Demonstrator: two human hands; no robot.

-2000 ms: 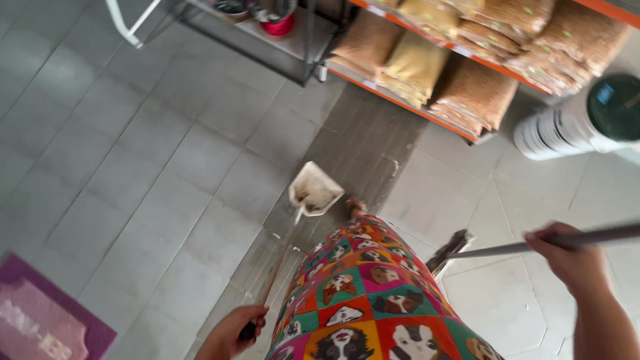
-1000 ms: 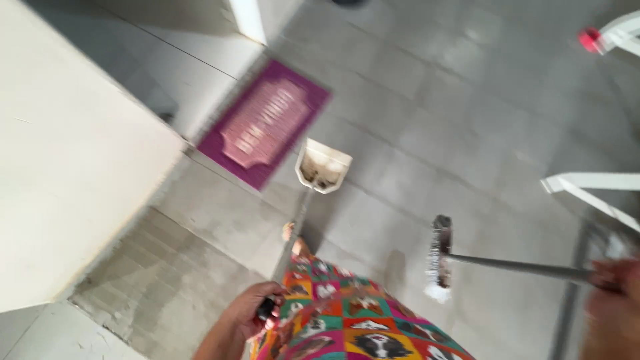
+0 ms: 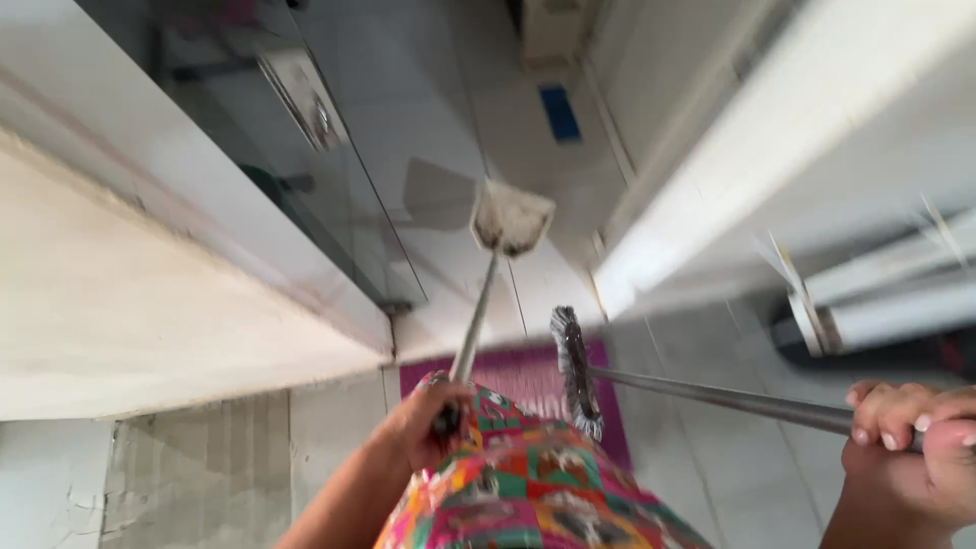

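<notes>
My left hand [image 3: 428, 423] is closed on the handle of a long-handled dustpan [image 3: 512, 217]. Its white pan, with dark debris near the back edge, hangs over the tiles of a doorway ahead. On the right, my right hand [image 3: 911, 427] grips the grey pole of a broom [image 3: 577, 374]. The broom's head, with grey and white bristles, is over the purple doormat [image 3: 614, 412], to the right of the colourful patterned garment I wear. Whether the pan or the broom touches the floor I cannot tell.
A glass door [image 3: 252, 145] with a metal lock stands at the left of the doorway, beside a pale wall [image 3: 152, 305]. A white door frame [image 3: 732, 168] borders it on the right. Further in lies a blue object [image 3: 560, 113] on the floor. White metal legs are at the right.
The view has turned greatly, from shelves of packaged goods to a doorway. Both hands keep hold of the dustpan and broom. The pan, short of the doormat's far edge one second ago, is now beyond the mat.
</notes>
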